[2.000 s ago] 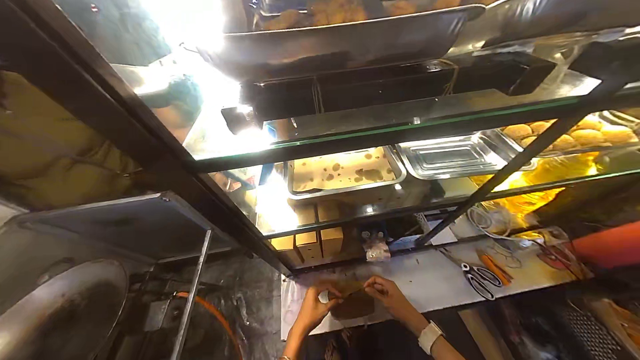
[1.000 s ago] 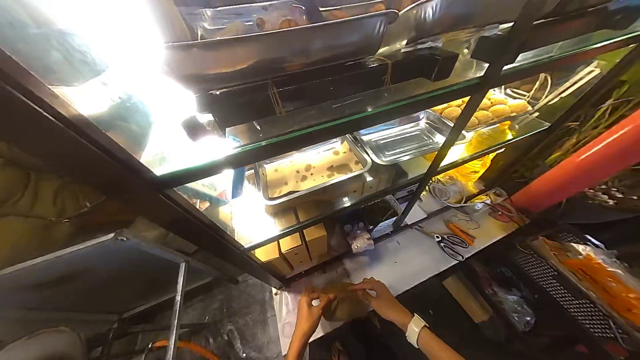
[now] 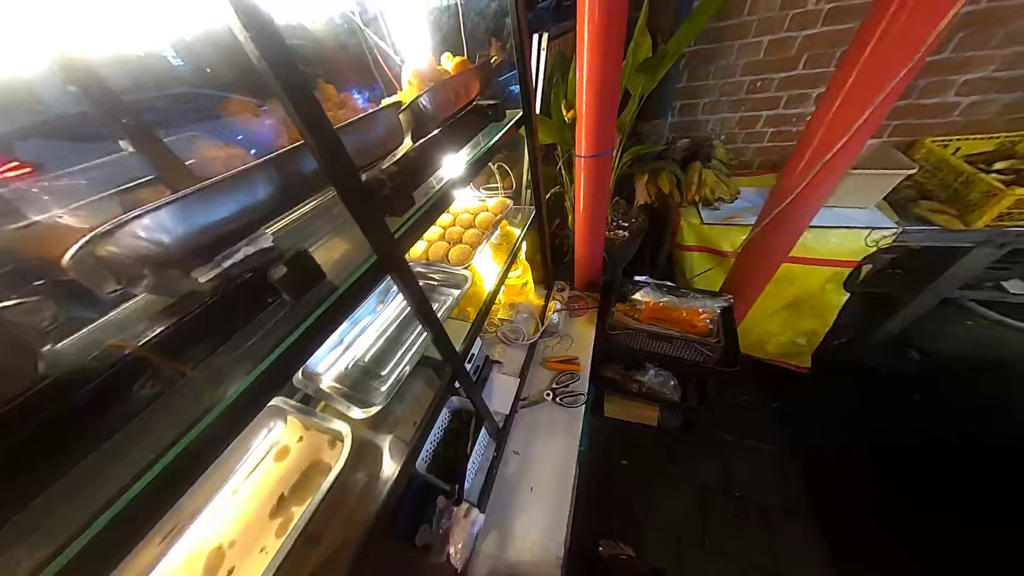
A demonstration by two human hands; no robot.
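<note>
Neither my left hand nor my right hand shows in the head view now, so what they hold or touch is hidden. A white counter ledge runs along the foot of a glass display case. On it lie scissors with dark and white handles, and just beyond them an orange-handled tool. Inside the case a metal tray lined with stained paper sits at the lower left. An empty steel tray is behind it, and farther back a tray holds round golden balls of food.
A red post stands beyond the case, with a slanted red beam to its right. A black crate holds orange packets. Under the case's shelf is a white basket. A yellow crate is at the far right.
The view has swung far to the right. Both hands, earlier together over a brownish item at the ledge, are out of view now.
</note>
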